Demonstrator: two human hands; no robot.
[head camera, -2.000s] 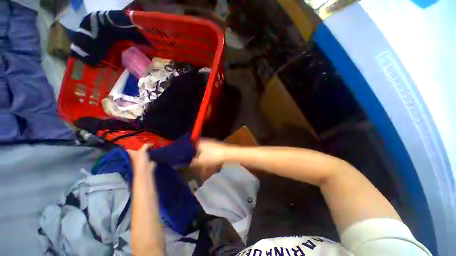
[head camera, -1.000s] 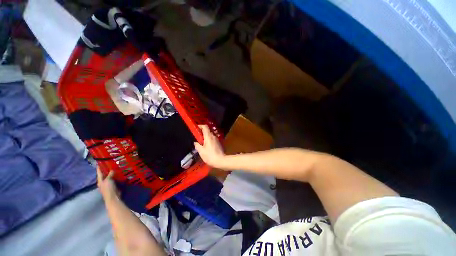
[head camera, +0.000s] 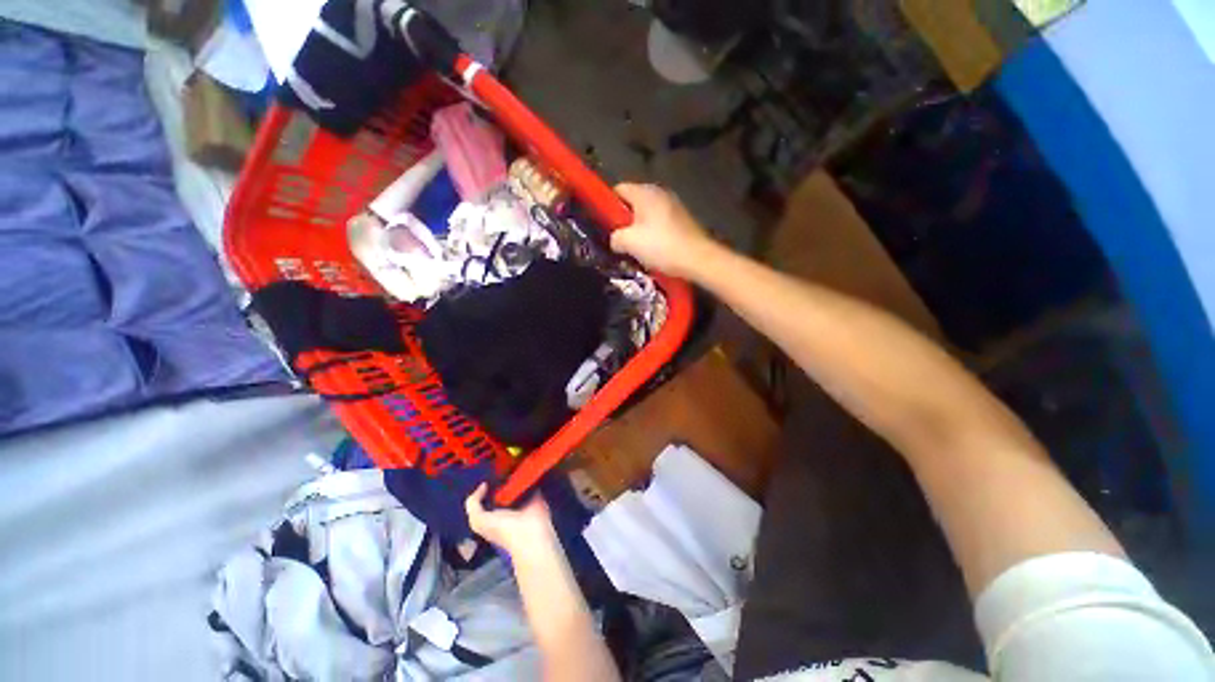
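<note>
A large red plastic basket (head camera: 533, 127) stands tilted in front of me. It holds black cloth (head camera: 513, 346), patterned black-and-white scraps (head camera: 500, 240) and a pink bundle (head camera: 469, 153). Dark cloth with white stripes (head camera: 349, 60) hangs over its far rim. A black strip (head camera: 327, 320) lies over its left side. My right hand (head camera: 653, 233) is closed around the right rim. My left hand (head camera: 509, 517) grips the near corner of the rim, with navy cloth (head camera: 433, 496) beside it.
A gathered heap of light grey cut pieces (head camera: 333, 580) lies at the near left. Purple-blue quilted cloth (head camera: 107, 227) covers the far left. A cardboard box (head camera: 693, 426) and white cloth (head camera: 680, 533) are near the basket. The blue table edge (head camera: 1133, 213) curves along the right.
The basket has shifted right and turned. My left hand has moved from its left side to the near corner, and my right hand farther up the right rim. The navy cloth earlier between my hands was let go.
</note>
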